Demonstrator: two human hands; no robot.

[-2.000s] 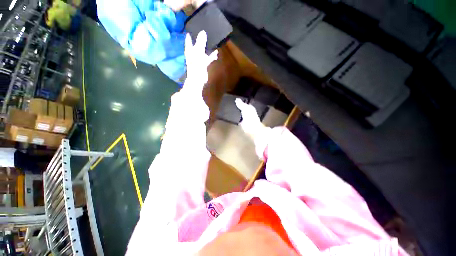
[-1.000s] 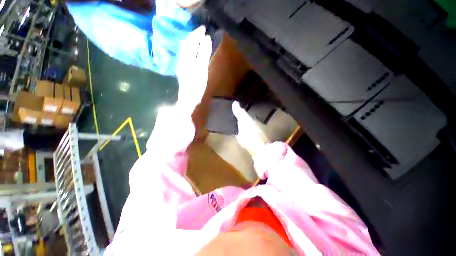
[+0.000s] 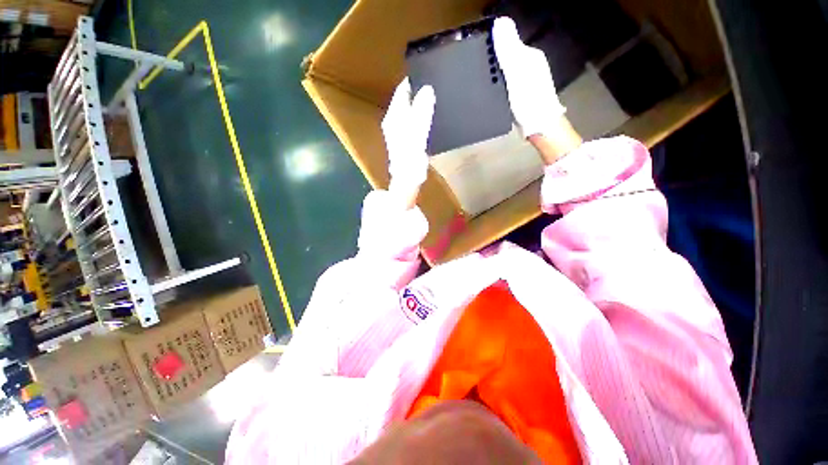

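A dark grey flat housing [image 3: 461, 91] is between my two white-gloved hands, over the open carton [image 3: 359, 100]. It has a row of small holes along its right edge and larger openings on its far narrow side. My left hand [image 3: 409, 123] is at its left edge, thumb against the broad face. My right hand [image 3: 527, 82] holds its right edge. A pale divider sheet [image 3: 490, 173] shows inside the carton below the housing. Other dark housings [image 3: 645, 73] lie in the carton at the right, partly in shadow.
A black table edge [image 3: 781, 182] runs down the right side. A white roller rack [image 3: 104, 173] stands at the left on the green floor with yellow lines. Sealed cartons [image 3: 177, 359] with red stickers are at lower left, beside a shiny metal surface [image 3: 204, 422].
My view has swung toward the carton. My empty hands have come together on a housing over it. The person in blue and the rows of housings on the table have left the view.
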